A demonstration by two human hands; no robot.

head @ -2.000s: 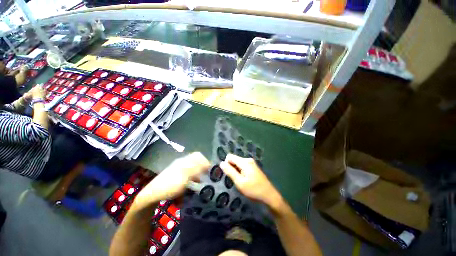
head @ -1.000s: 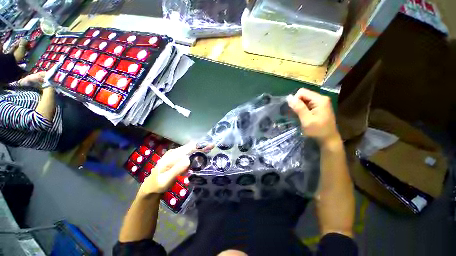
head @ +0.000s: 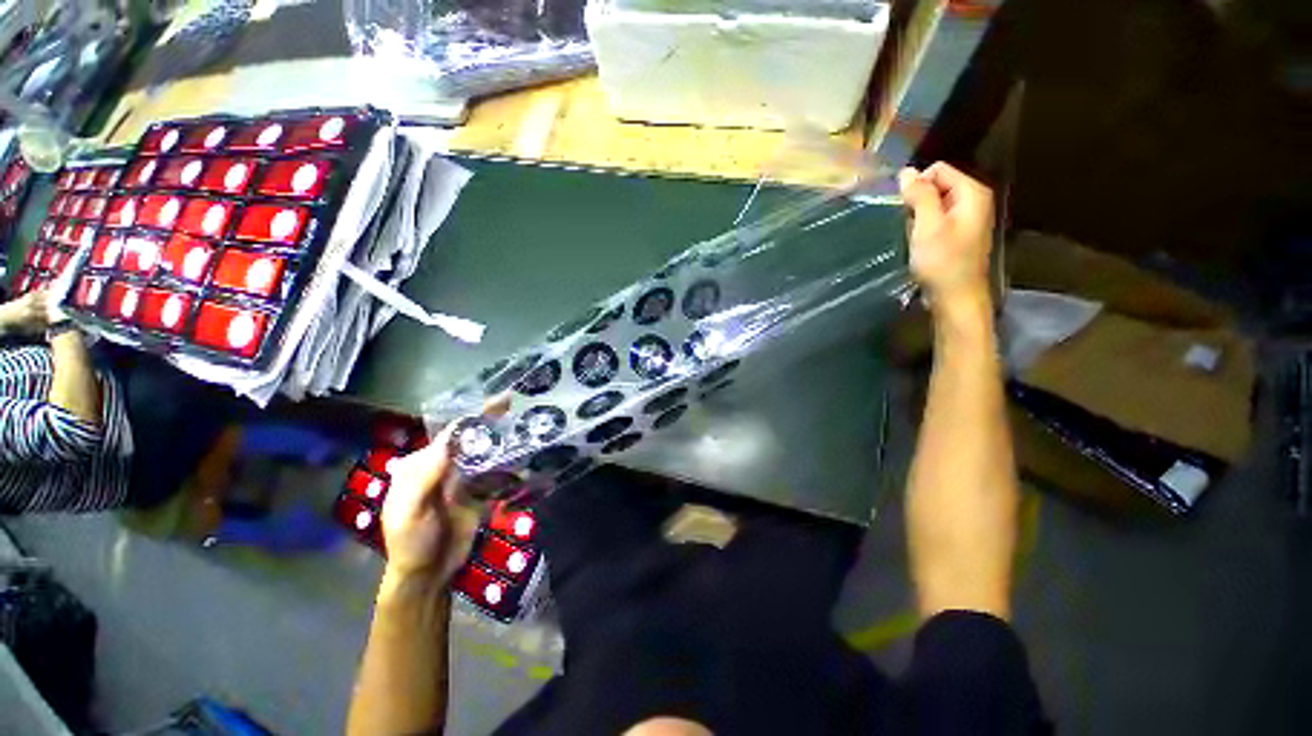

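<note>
A clear flexible sheet of dark round parts (head: 594,362) is held up slanting over the green bench top. My left hand (head: 426,506) grips its lower left end. My right hand (head: 950,230) is closed on the upper end of a thin clear film (head: 827,247), which is stretched from the sheet towards the upper right. The round parts lie in slanting rows, some with shiny centres. The fingertips of my left hand are partly hidden by the sheet.
A tray of red parts (head: 216,237) sits on floppy white-grey liners (head: 377,266) on the green bench (head: 576,216). A whitish bin (head: 734,72) stands behind. An open carton (head: 1151,338) is at right, another red tray (head: 497,554) below. A person's striped sleeve (head: 58,431) is at left.
My right hand has moved up and away from my left hand, drawing the film out long and taut. The sheet now slants up to the right. The camera view has shifted.
</note>
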